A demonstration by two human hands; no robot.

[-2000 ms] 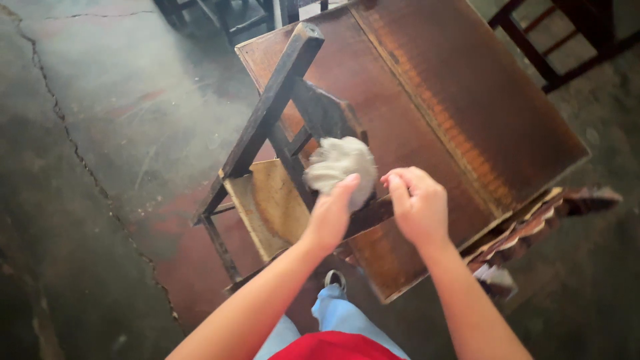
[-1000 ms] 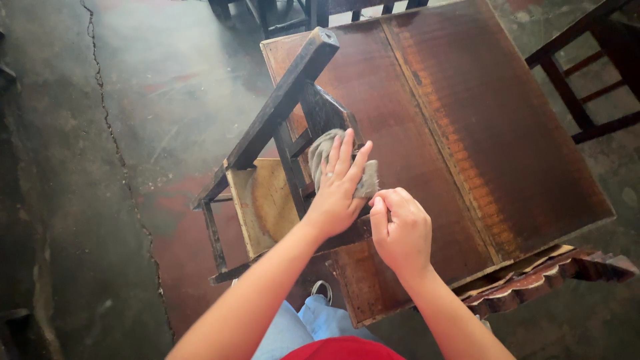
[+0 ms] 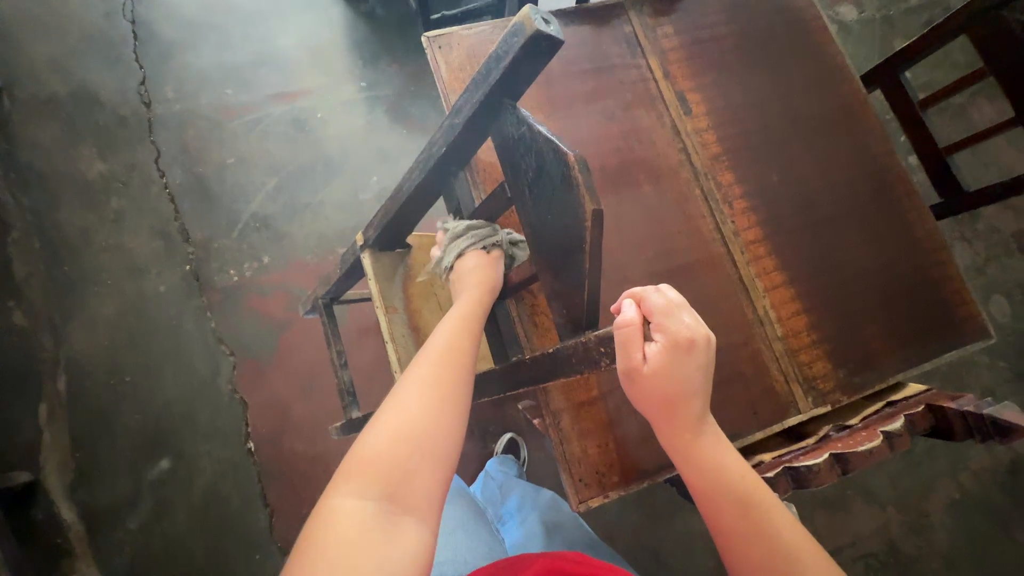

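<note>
A dark wooden chair (image 3: 458, 128) leans at an angle over the near left edge of a brown wooden table (image 3: 720, 200). My left hand (image 3: 478, 272) is closed around a crumpled grey cloth (image 3: 480, 242), between the chair's pale seat board (image 3: 416, 300) and its dark back panel (image 3: 552, 216); the cloth hides most of my fingers. My right hand (image 3: 668, 352) grips the end of the chair's lower back post (image 3: 552, 364), above the tabletop.
Another dark wooden chair (image 3: 932, 160) stands beyond the table's right side. A scalloped wooden piece (image 3: 864, 452) juts out below the table's near right edge. The concrete floor (image 3: 264, 160) has a long crack at the left. My shoe (image 3: 510, 448) shows below the chair.
My left hand has moved off the chair's back panel toward the seat, taking the cloth with it. Its fingers were spread over the cloth and are now closed around it. My right hand stays on the post.
</note>
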